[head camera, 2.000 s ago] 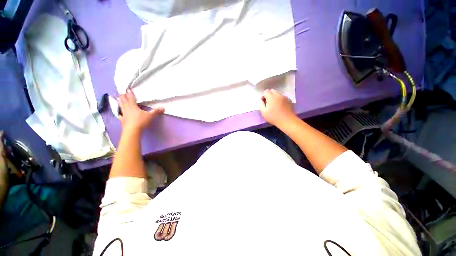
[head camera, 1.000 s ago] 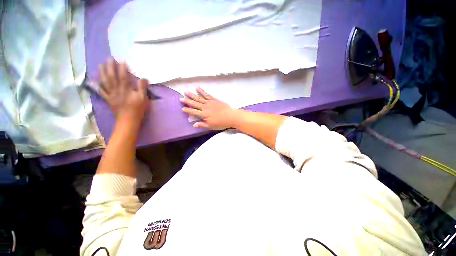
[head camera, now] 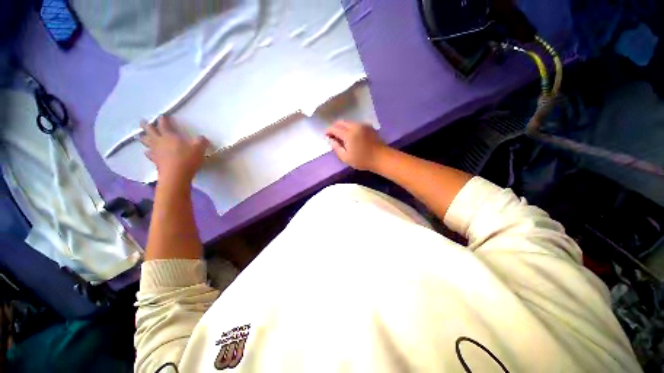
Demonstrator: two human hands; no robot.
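A white garment panel [head camera: 240, 95] lies across the purple-covered table, its rounded end at the left. A seam line runs lengthwise along its near part. My left hand [head camera: 173, 149] lies flat with fingers spread on the panel near the rounded end. My right hand [head camera: 353, 144] is curled at the panel's near edge, towards its right end; whether cloth is pinched in its fingers is hard to tell. A ridge-like fold runs slanting across the panel's left part.
The steam iron [head camera: 459, 33] stands at the upper right, with yellow hoses [head camera: 542, 69] trailing right. Black scissors [head camera: 51, 111] lie on the left stack of panels [head camera: 58, 197]. A dark strip [head camera: 127, 207] lies beside that stack. More pale cloth [head camera: 138, 25] is at the far side.
My left hand has come down flat onto the panel. My right hand has moved right along the near edge and curled. The panel's near part reaches closer to the table edge. The view has shifted.
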